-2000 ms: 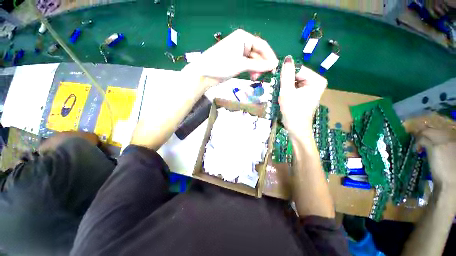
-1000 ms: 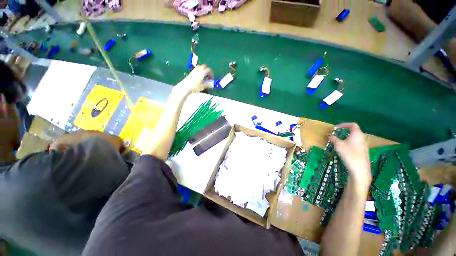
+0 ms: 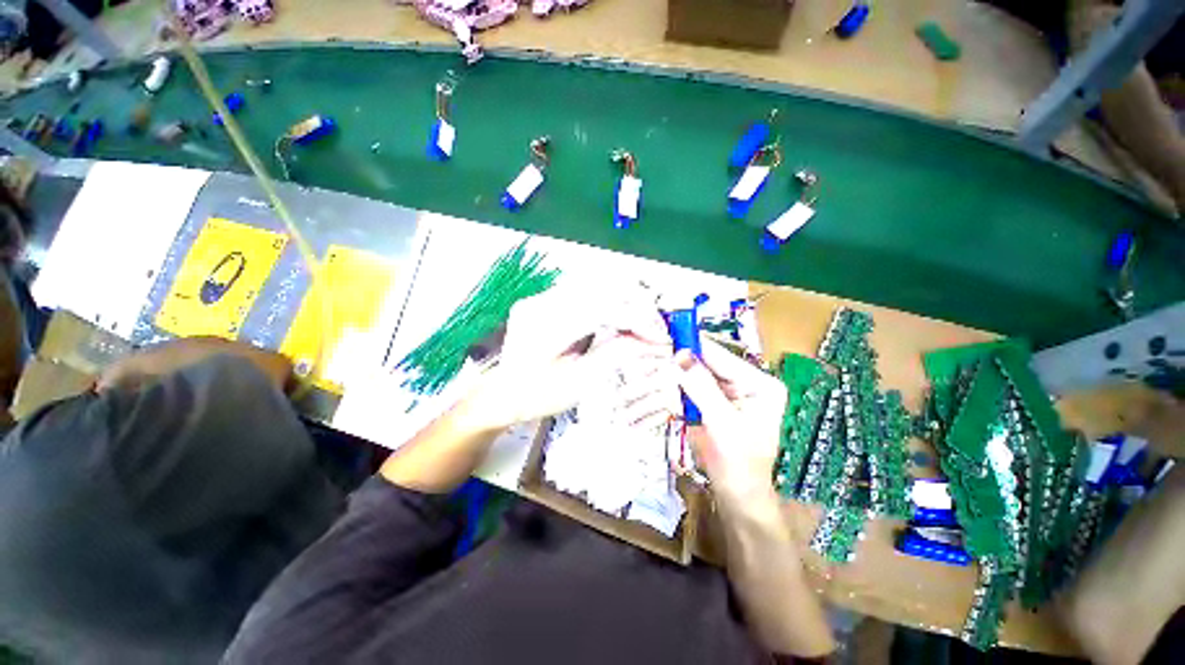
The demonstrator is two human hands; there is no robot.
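A blue battery cell (image 3: 684,340) stands between my hands above the open cardboard box (image 3: 611,517). My right hand (image 3: 738,413) grips it from the right with thumb and fingers. My left hand (image 3: 591,368) is beside it on the left, its fingertips close to the cell; glare hides whether they touch it. Thin reddish leads (image 3: 678,442) hang below the cell. White paper pieces (image 3: 604,465) fill the box, partly hidden under my hands.
Green strands (image 3: 474,318) lie left of the box. Circuit board panels (image 3: 845,435) are heaped on the right, with blue cells (image 3: 933,543) beside them. Cell-and-board assemblies (image 3: 628,201) lie on the green belt (image 3: 910,208). Another person's sleeve (image 3: 169,481) is at left, an arm (image 3: 1131,572) at right.
My left hand has come back from the belt and my right hand from the panels. Both are now together over the box, with a blue cell between them. The view has also shifted.
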